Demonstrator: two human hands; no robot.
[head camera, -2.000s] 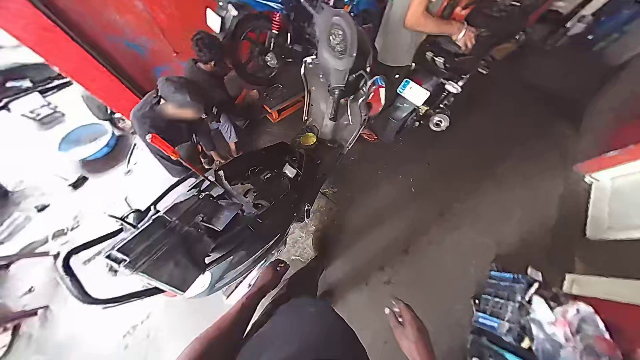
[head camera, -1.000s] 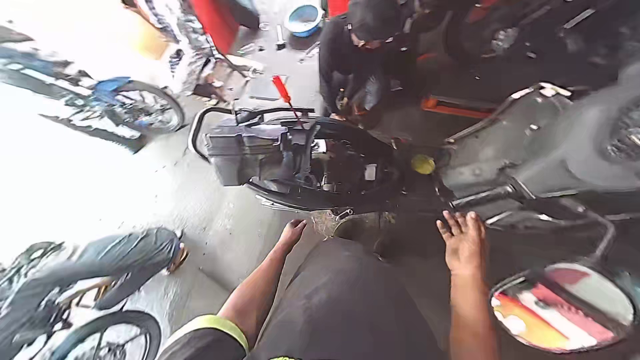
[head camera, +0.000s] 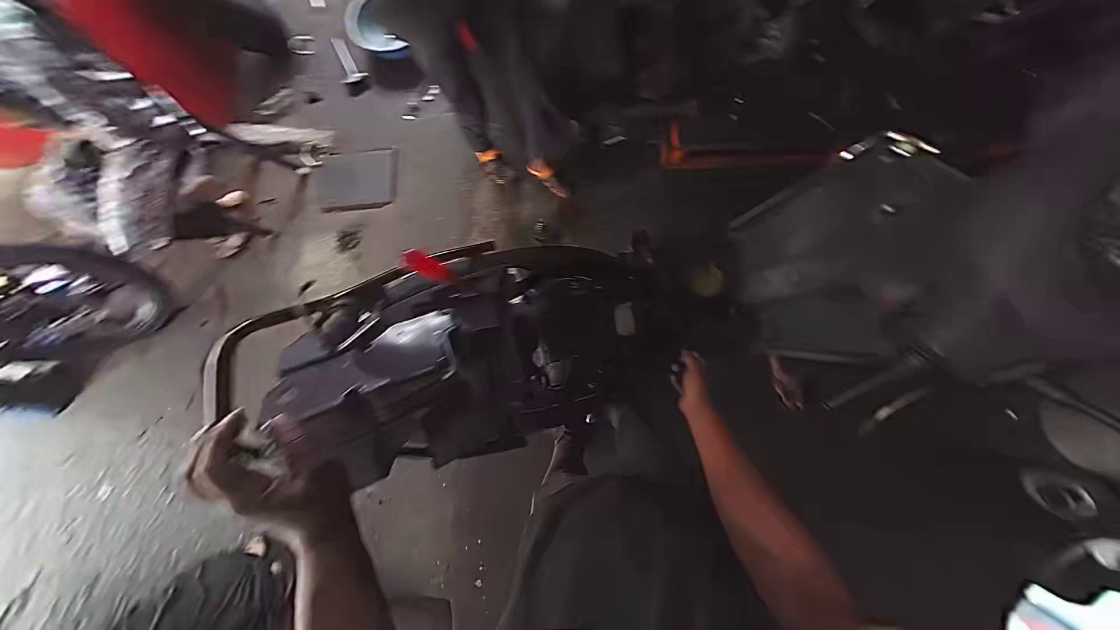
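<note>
Below me stands a partly stripped motorcycle, its dark plastic rear compartment (head camera: 350, 394) uncovered. My left hand (head camera: 254, 472) is at the rear, beside the bent end of the metal grab rail (head camera: 219, 359), fingers apart and curled; whether it touches the rail or the compartment I cannot tell. A red-handled tool (head camera: 429, 266), probably a screwdriver, rests on the far side of the frame. My right hand (head camera: 691, 381) is near the dark middle of the motorcycle, partly curled and blurred; what it touches or holds is hidden in shadow. A yellowish round thing (head camera: 707, 279) lies further forward.
A person (head camera: 516, 96) in dark clothes is beyond the motorcycle. A flat grey plate (head camera: 357, 179), a blue-rimmed basin (head camera: 376, 31) and small parts lie on the floor. Another motorcycle's wheel (head camera: 131, 297) is at left, an orange metal frame (head camera: 744, 159) at upper right, a mirror (head camera: 1067, 604) at lower right.
My left hand has moved left to the motorcycle's rear end; one second ago it was near the middle of its near side. The view has shifted and turned strongly.
</note>
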